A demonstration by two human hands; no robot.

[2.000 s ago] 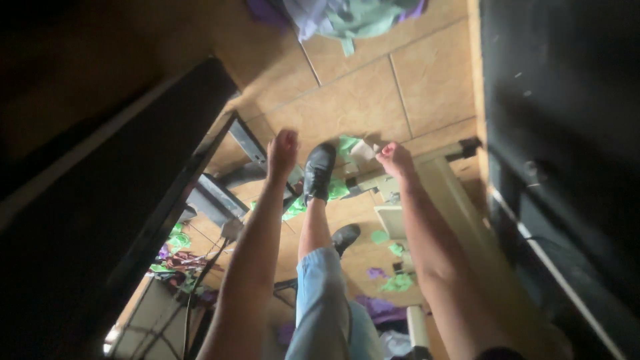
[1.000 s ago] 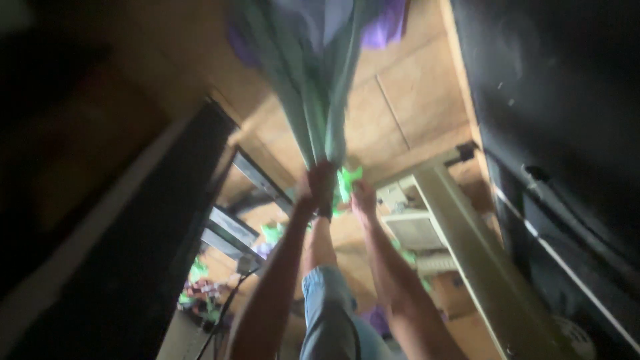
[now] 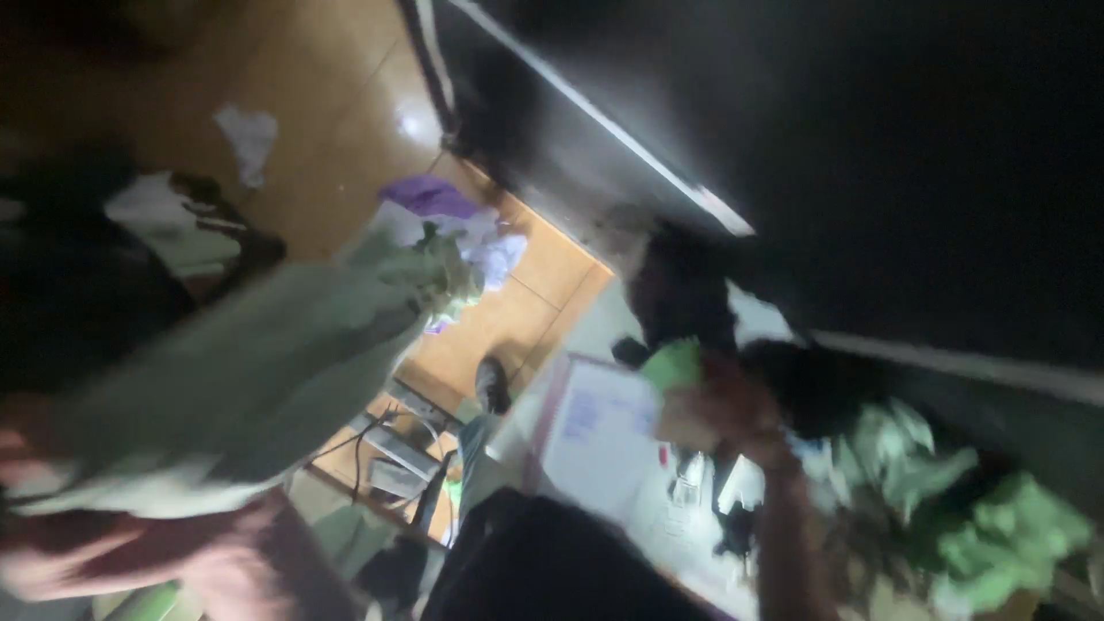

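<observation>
Long grey-green fabric (image 3: 250, 371) stretches across the left side, blurred. My left hand (image 3: 26, 440) grips its near end at the left edge, only partly in view. The far end lies bunched with purple cloth (image 3: 431, 197) and pale lilac cloth (image 3: 496, 254). My right hand (image 3: 724, 405) holds a small bright green cloth scrap (image 3: 674, 366) over a pale work surface. Just left of that hand lies a white sheet with writing (image 3: 595, 423). Motion blur hides the fingers of both hands.
A large black panel (image 3: 862, 172) fills the upper right. Green cloth scraps (image 3: 1009, 535) are heaped at the lower right. Below are a shoe (image 3: 492, 384), a metal frame (image 3: 397, 448) with cables, and tiled floor (image 3: 543, 289). White cloth (image 3: 246, 138) lies on the floor.
The view has swung strongly. The grey-green fabric, gathered upright in my left hand a second ago, now spreads toward the left. My right hand is now over the work surface with a green scrap.
</observation>
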